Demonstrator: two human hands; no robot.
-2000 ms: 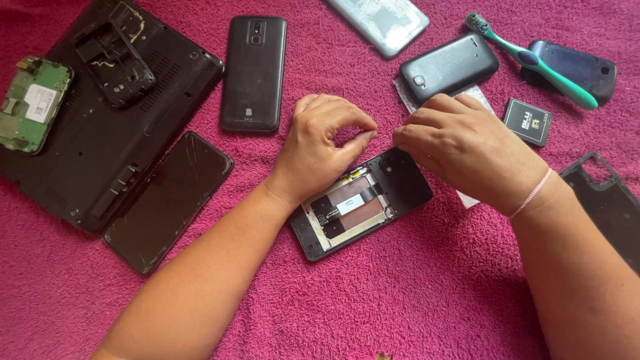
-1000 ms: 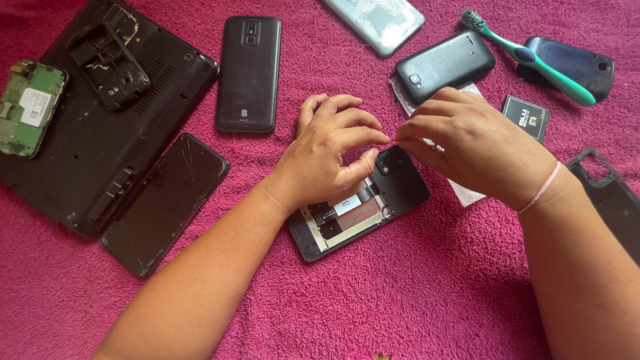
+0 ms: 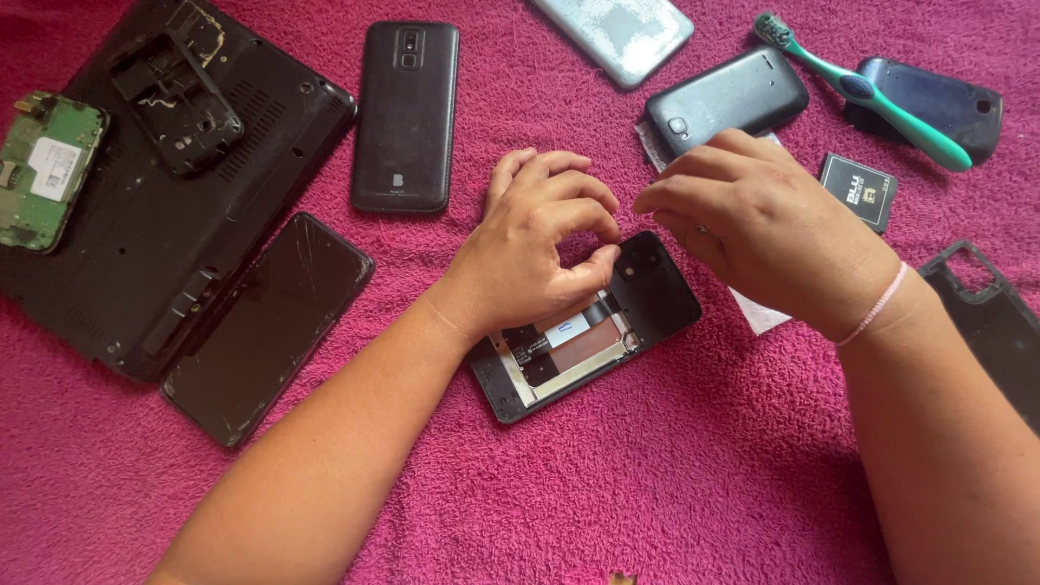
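An opened black smartphone body (image 3: 585, 333) lies tilted on the pink towel, its inner frame, flex cable and a white sticker showing. My left hand (image 3: 544, 236) rests over its upper left edge, thumb and forefinger curled near the camera corner; whether they pinch something small cannot be made out. My right hand (image 3: 747, 219), with a pink cord on the wrist, hovers just right of the phone's top end. Its fingers are bent together, and their tips are partly hidden, so any small thing in them cannot be seen. A black phone battery (image 3: 858, 192) lies right of that hand.
An upturned black laptop (image 3: 268, 162) at the left bears a green circuit board (image 3: 50, 171) and a black phone frame (image 3: 179, 106). Around lie a cracked phone (image 3: 268, 329), a black phone (image 3: 405, 118), a silver phone (image 3: 621, 32), a small phone (image 3: 727, 101), a toothbrush (image 3: 861, 89) and covers (image 3: 987, 325).
My left hand has spread its fingers and lies lower over the phone's edge than two seconds ago. My right hand stays close to the phone's top end.
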